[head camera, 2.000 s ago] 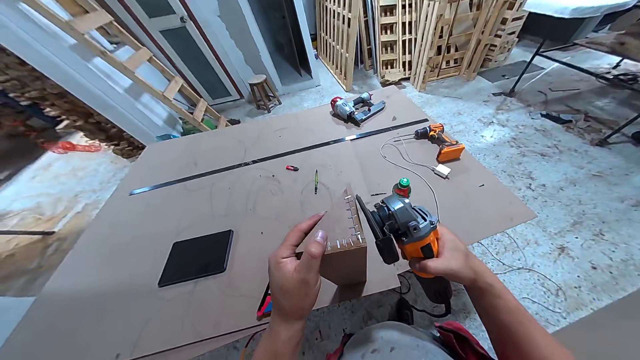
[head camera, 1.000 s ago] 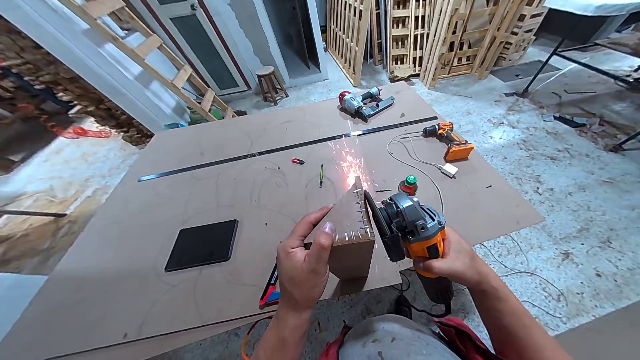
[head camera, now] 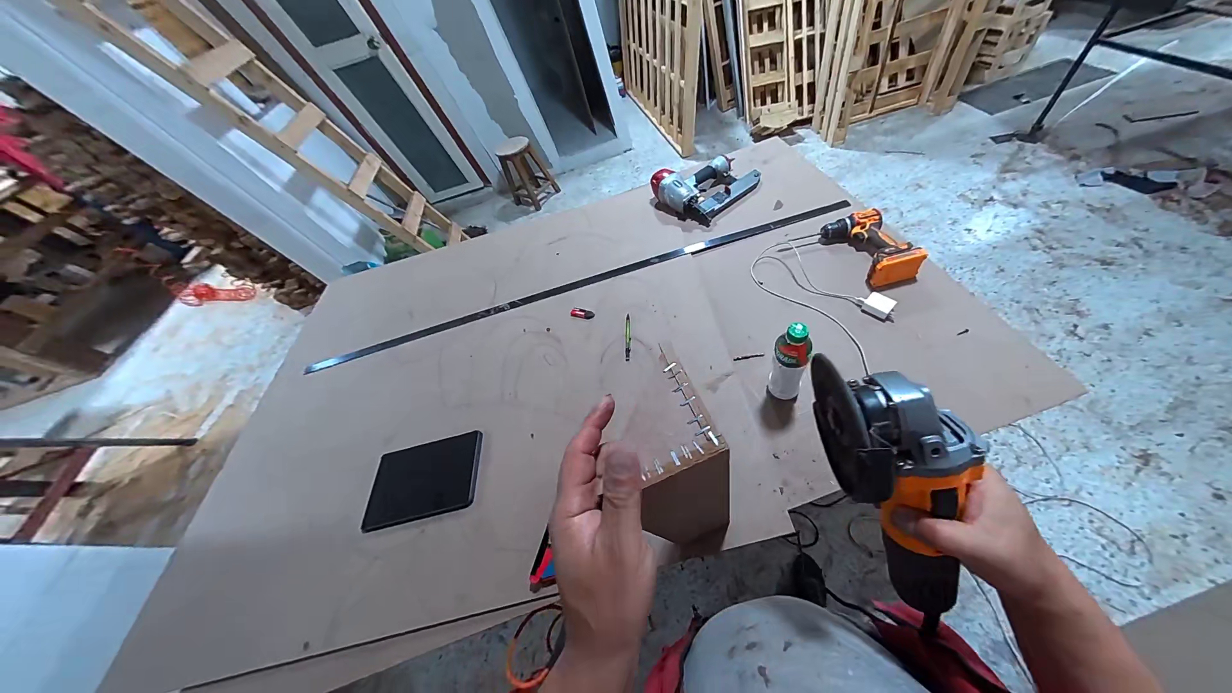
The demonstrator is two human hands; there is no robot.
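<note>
My right hand [head camera: 972, 529] grips an orange and black angle grinder [head camera: 929, 472], its disc upright and apart from the board box. A brown board box [head camera: 688, 496] stands at the table's near edge, with metal staples or nails sticking up along two of its top edges. My left hand [head camera: 602, 539] is at the box's left side, fingers raised and thumb up near its corner; whether it touches the box I cannot tell. A bottle with a green cap [head camera: 789, 361] stands left of the grinder disc.
On the board-topped table [head camera: 423, 385] lie a black tablet [head camera: 423, 481], a long metal strip [head camera: 577, 285], a green pen [head camera: 628, 337], a nail gun [head camera: 703, 190], a cordless drill [head camera: 876, 248] and a white plug with cable [head camera: 878, 306]. Cables hang by the near edge.
The grinder has moved right, away from the box edge, and the sparks seen one second ago are gone. The left hand's fingers have come off the box top.
</note>
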